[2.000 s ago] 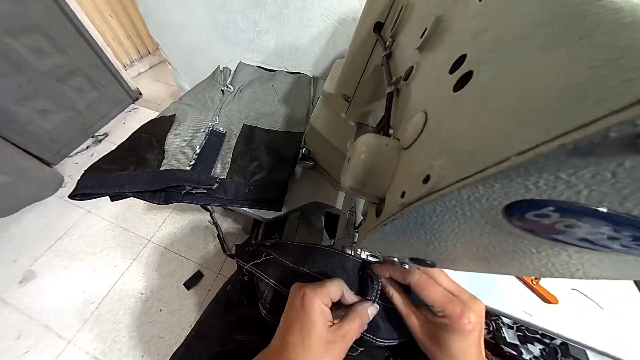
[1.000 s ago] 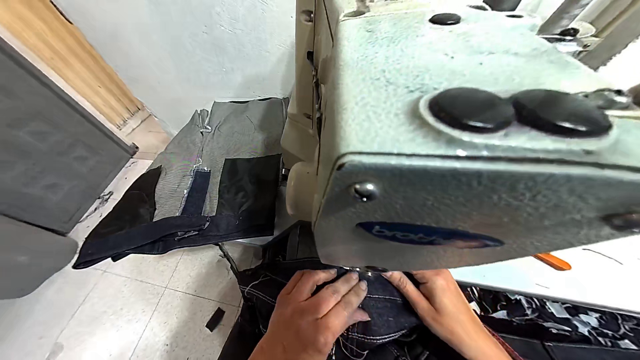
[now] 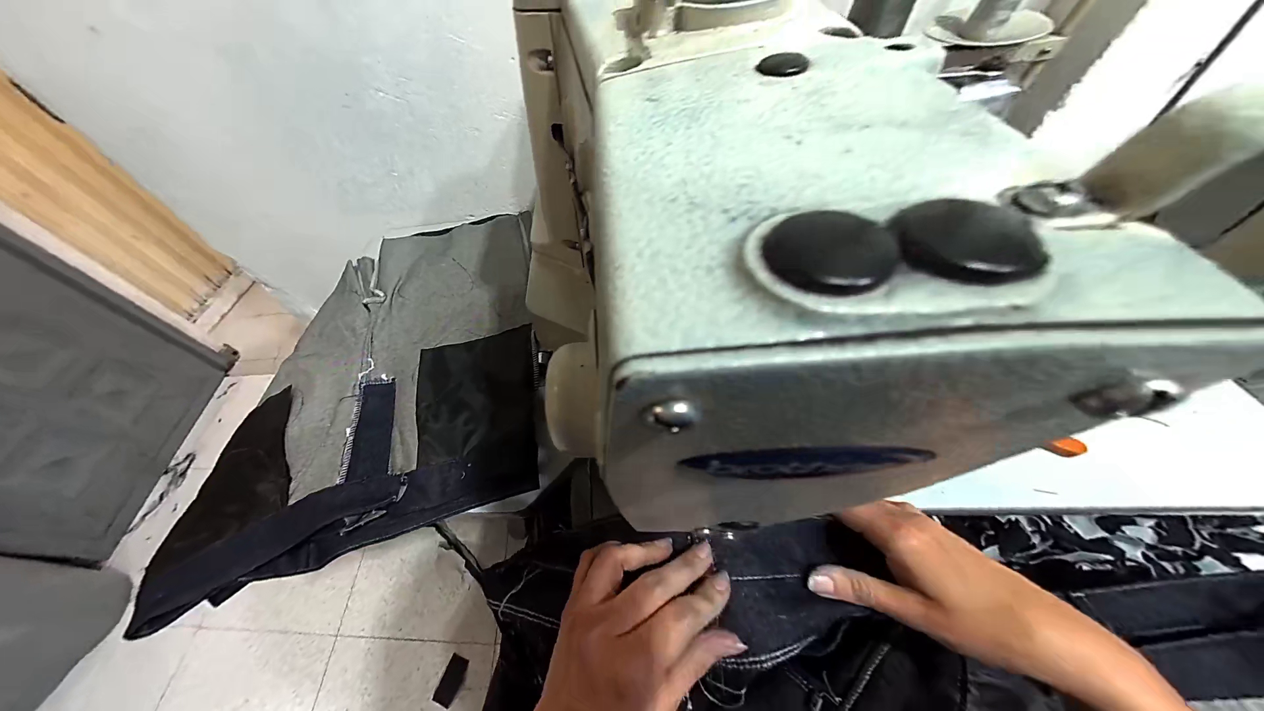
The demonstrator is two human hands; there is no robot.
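Note:
A dark denim garment [image 3: 780, 602] with pale stitching lies under the head of an industrial sewing machine [image 3: 790, 425]. Flat on the denim, just below the machine head, rests my left hand [image 3: 647, 617], fingers slightly spread. At the right side of the same cloth is my right hand [image 3: 918, 583], its thumb on top near a stitched seam and its fingers partly hidden behind the machine head. Whether those fingers pinch the cloth cannot be seen. The needle area is mostly covered by the machine head.
Another dark denim garment [image 3: 444, 484], pale inner side up, hangs left of the machine. A small dark scrap [image 3: 451, 680] lies on the tiled floor [image 3: 267, 652]. An orange object [image 3: 1066, 447] sits on the white tabletop [image 3: 1175, 464], and dark cloth pieces [image 3: 1116, 543] are at the right.
Two seconds ago both hands pinched a fold of the denim; now the left hand lies flat on it and the right hand is at its right side. The view has shifted strongly over the machine head.

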